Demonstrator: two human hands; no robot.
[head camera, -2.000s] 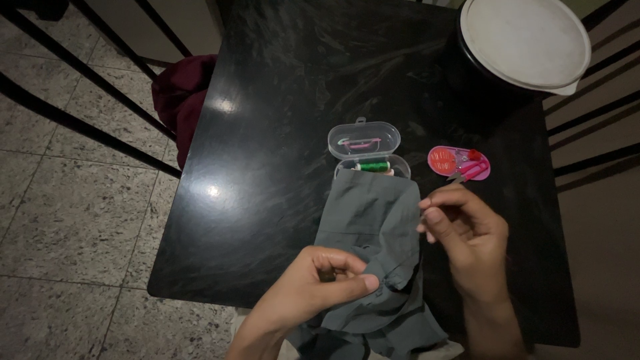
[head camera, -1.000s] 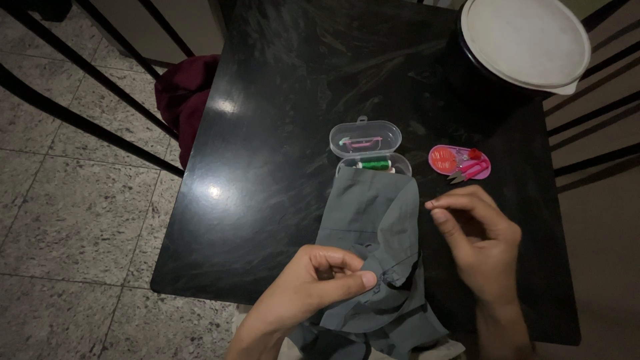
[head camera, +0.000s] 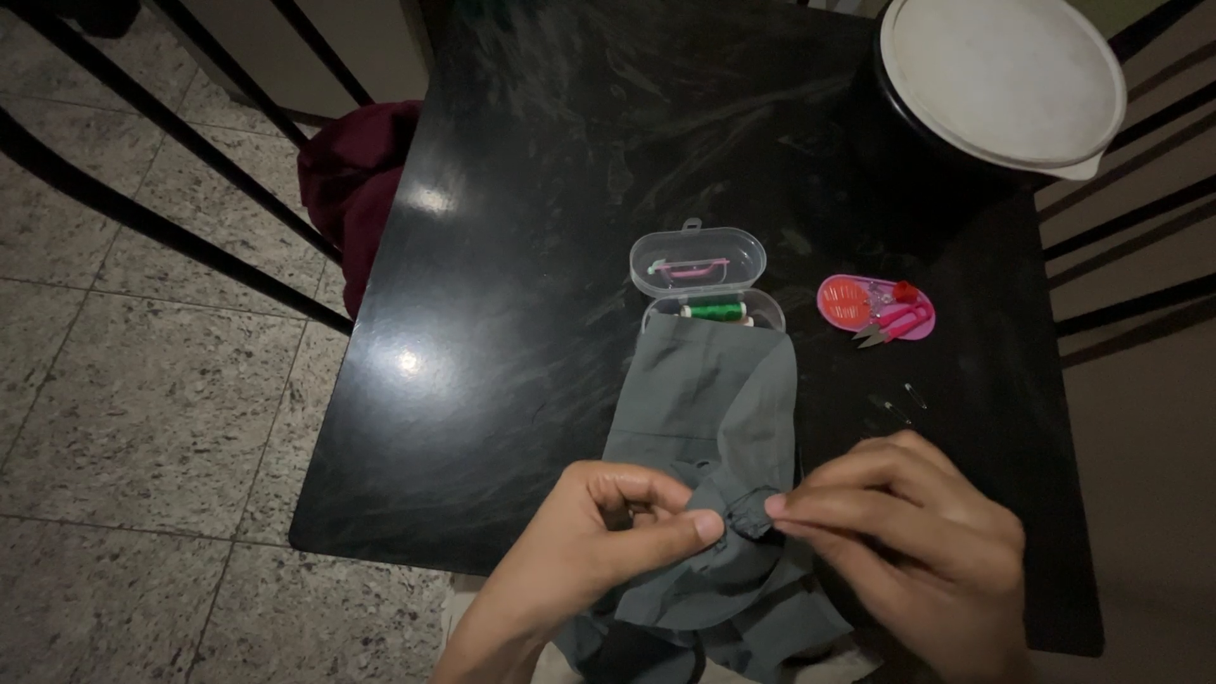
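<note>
Grey fabric (head camera: 703, 389), part of a garment, hangs over the near edge of the dark table, its top end resting against a clear plastic sewing box (head camera: 698, 261). My left hand (head camera: 617, 532) pinches a fold of it between thumb and fingers. At the gathered, dark-stitched spot just right of that, my right hand (head camera: 893, 532) has thumb and forefinger pinched together; whether a needle or thread is between them cannot be told. A spool of green thread (head camera: 717, 312) lies in the box. Pink thread snips (head camera: 893, 325) rest on a pink needle card (head camera: 841, 302).
Two safety pins (head camera: 914, 395) lie on the dark table (head camera: 513, 380) below the snips. A black container with a white lid (head camera: 1002, 76) stands at the back right. Black chair bars flank both sides, and a maroon cloth (head camera: 366, 180) hangs at the left.
My right hand has come down and left from beside the fabric to the gathered spot. My left hand keeps its pinch. The snips were near my right fingers two seconds ago; they now show fully on the card.
</note>
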